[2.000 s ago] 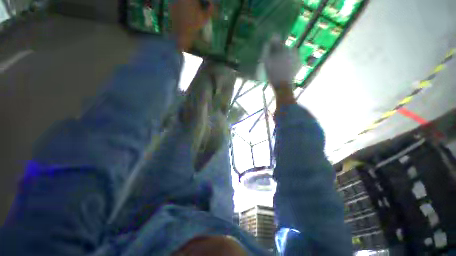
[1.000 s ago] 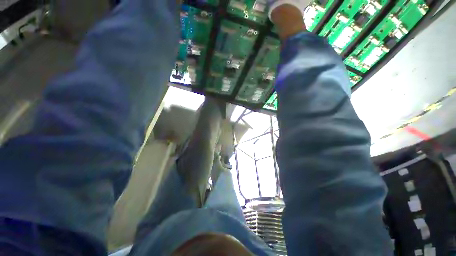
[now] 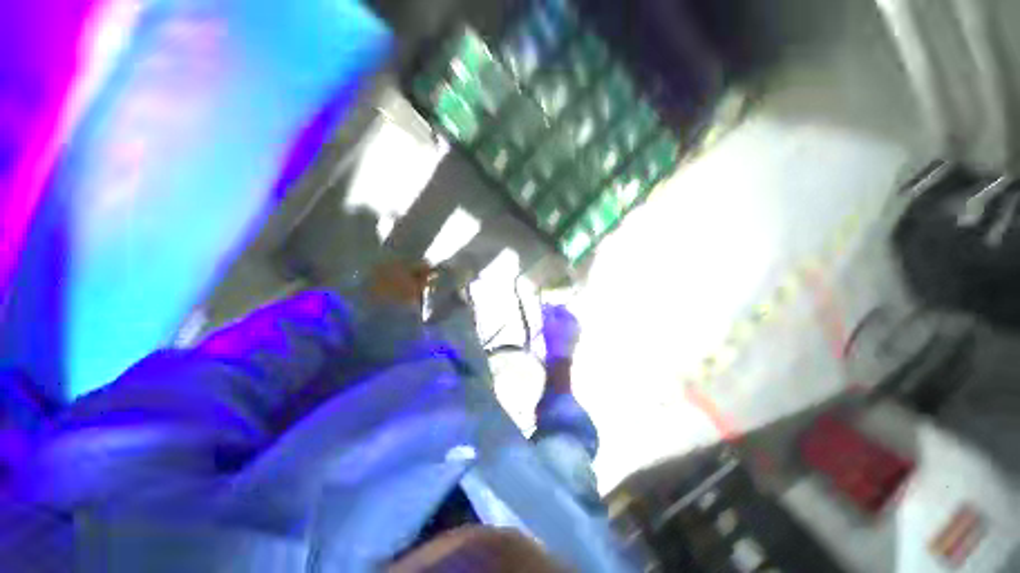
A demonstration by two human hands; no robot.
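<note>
The black grid tray with green circuit boards (image 3: 548,134) lies tilted at the upper middle, blurred, away from both hands. My left hand (image 3: 400,280), bare and blurred, is below and left of the tray, near my body; whether it holds something is unclear. My right hand (image 3: 559,330), in a glove tinted violet, hangs just below the tray's near corner; its fingers are too blurred to read. Both sleeves are blue, the left one strongly violet-lit.
A large blurred surface (image 3: 201,168), lit cyan and violet, fills the upper left. Black units with white labels (image 3: 727,526) stand at the lower right, near a red object (image 3: 856,459). Faded yellow-black tape (image 3: 772,297) and red tape cross the bright floor. Dark blurred shapes lie at the right edge.
Both hands have come away from the board tray and back towards my body. The tray looks smaller and farther off. The cyan-violet surface has come into view at the left.
</note>
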